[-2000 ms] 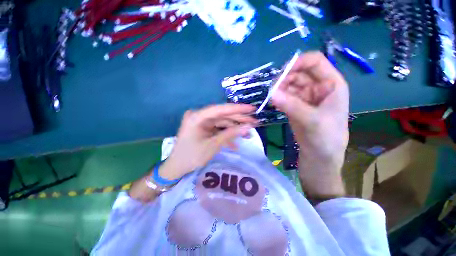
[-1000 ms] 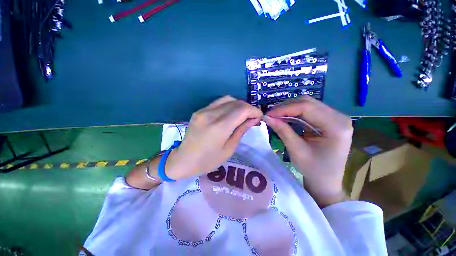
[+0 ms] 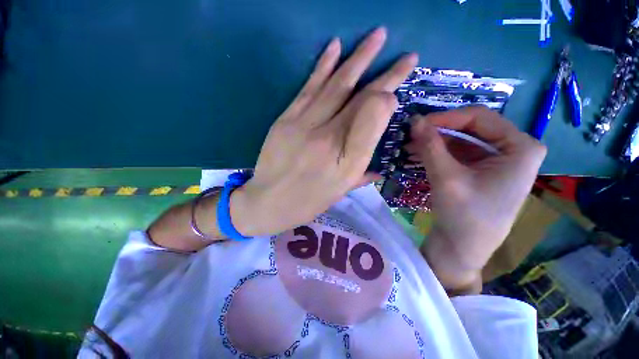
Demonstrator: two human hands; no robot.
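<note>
A black circuit board panel (image 3: 459, 91) with rows of silver and white parts lies near the bench's front edge, partly hidden by both hands. My right hand (image 3: 483, 158) is over the panel and pinches a white flat cable (image 3: 468, 138) between thumb and fingers. The cable's far end is hidden at the fingertips. My left hand (image 3: 329, 133) lies palm down across the panel's left side, its fingers spread and pointing away, holding nothing visible.
Blue-handled cutters (image 3: 553, 105) stand open right of the panel. Short white cable pieces (image 3: 544, 21) lie beyond them. Knobbly board strips (image 3: 616, 98) lie at far right. A cardboard box (image 3: 522, 235) and a container of small red parts (image 3: 412, 194) are below the bench edge.
My left hand has opened and moved from the pinch near the cable onto the panel's left side. My right hand has moved over the panel with the cable. The view has shifted, so items appear further right.
</note>
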